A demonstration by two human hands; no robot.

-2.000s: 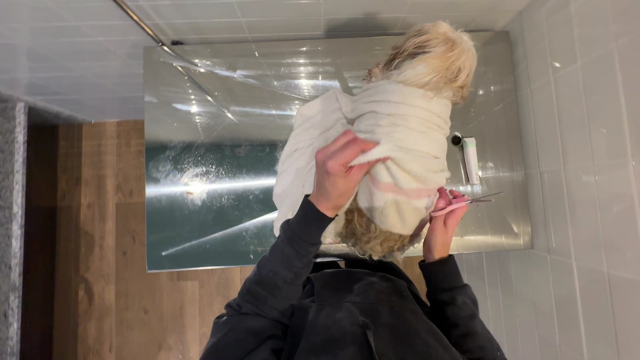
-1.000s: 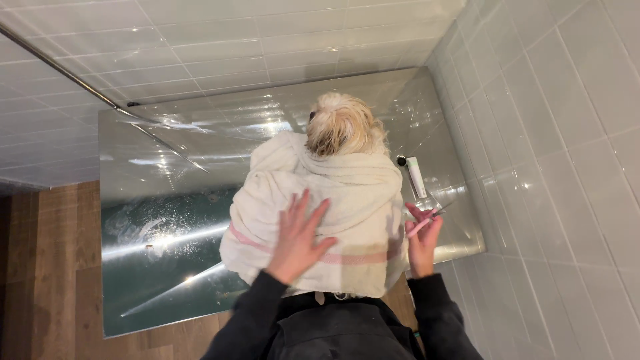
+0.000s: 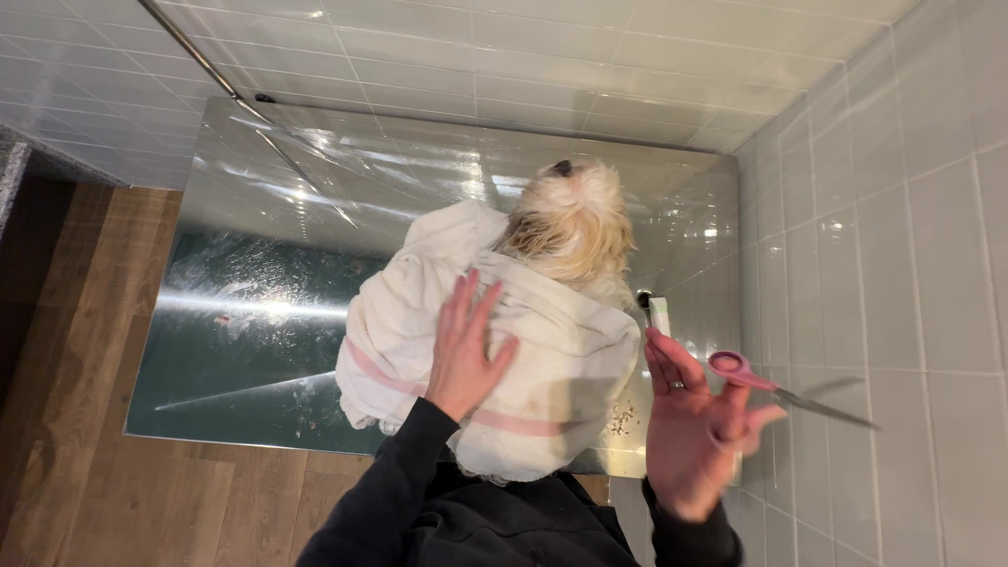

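Observation:
A long-haired cream and tan dog sits or stands on the metal tub, its head toward the far wall and its nose pointing up. A white towel with a pink stripe covers its back and sides. My left hand rests on this towel, palm down with fingers apart. Right of the dog, my right hand is raised palm up, with pink-handled scissors hooked on its thumb and fingers. The blades point right and look slightly apart.
The stainless steel tub has a wet, dark green base at left. A small white and green item lies near a round hole. Loose clippings lie by the towel. Tiled walls stand right and behind.
Two seconds ago my left hand pinched the towel; now it lies flat on it. My right hand has lifted away to the right, turning palm up. The dog's nose has tipped upward.

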